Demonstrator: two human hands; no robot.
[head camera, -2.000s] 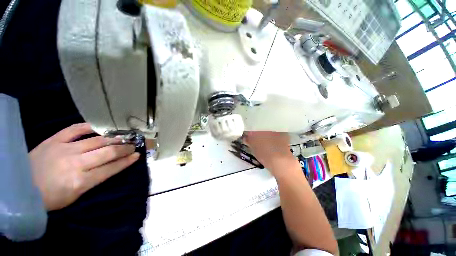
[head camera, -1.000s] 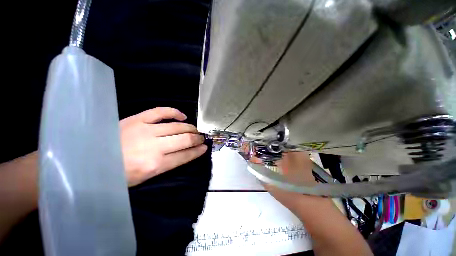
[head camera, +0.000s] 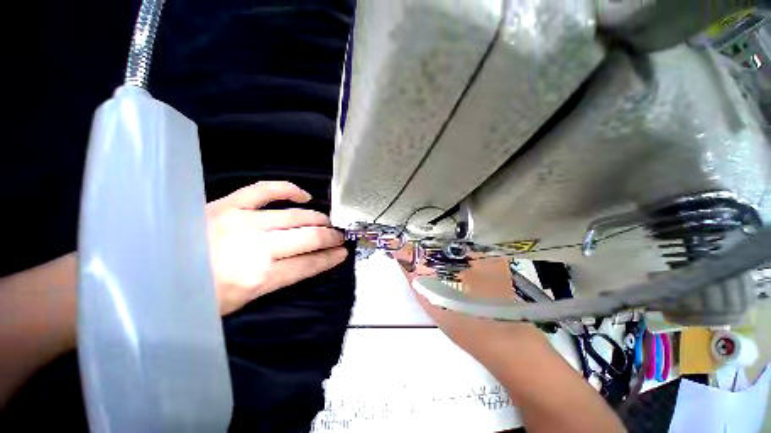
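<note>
The black fabric (head camera: 279, 355) fills the left side, its edge running beside the presser foot (head camera: 368, 241). My left hand (head camera: 270, 249) lies flat on the fabric, fingertips together at the edge just left of the foot. The sewing machine head (head camera: 440, 110) covers the upper middle and right. My right hand (head camera: 410, 258) reaches in behind the white curved lever (head camera: 499, 311); its fingers are near the foot, mostly hidden, so I cannot tell what they hold.
The machine lamp (head camera: 152, 271) hangs at the left in front of my left forearm. Black-handled scissors (head camera: 604, 351), pink and blue items (head camera: 656, 355) and a white roll (head camera: 734, 347) lie at right. A printed scale (head camera: 423, 402) runs along the near white surface.
The view has moved in close to the needle area since two seconds ago. My right hand has moved left toward the foot. My left hand remains on the fabric beside the foot.
</note>
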